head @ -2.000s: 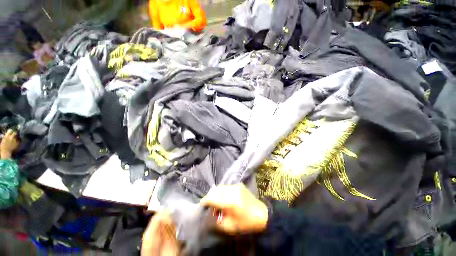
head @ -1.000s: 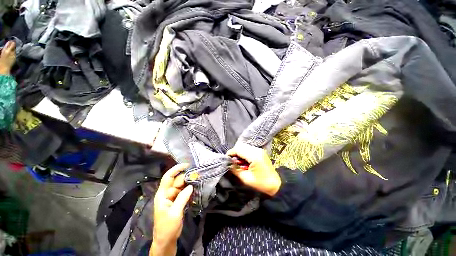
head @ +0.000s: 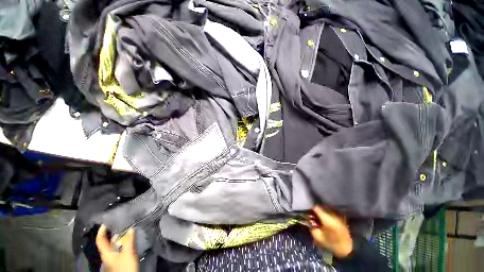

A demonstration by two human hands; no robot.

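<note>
A grey denim jacket (head: 228, 196) lies drawn over the table's front edge onto my lap, with its collar and stitched front strip towards the left. A yellow fringed print (head: 249, 234) shows along its lower edge. My right hand (head: 331, 234) is curled at the jacket's lower edge, right of the print. A bit of red, seemingly thread snips (head: 314, 222), shows between its fingers. My left hand (head: 119, 252) is at the lower left, cut off by the bottom edge, thumb and finger apart beside the dark denim. Its fingertips are slightly blurred.
More dark jackets (head: 339, 101) with gold buttons are heaped across the table. The white tabletop (head: 71, 135) shows at the left. Green crates (head: 431, 244) stand at the lower right. Something blue (head: 37, 186) lies below the table at the left. My patterned lap (head: 265, 257) shows at the bottom.
My hands have moved apart, the left one down and left off the buttoned cuff, the right one right and down. The jacket has been turned, its fringed print now mostly covered. The view has shifted right.
</note>
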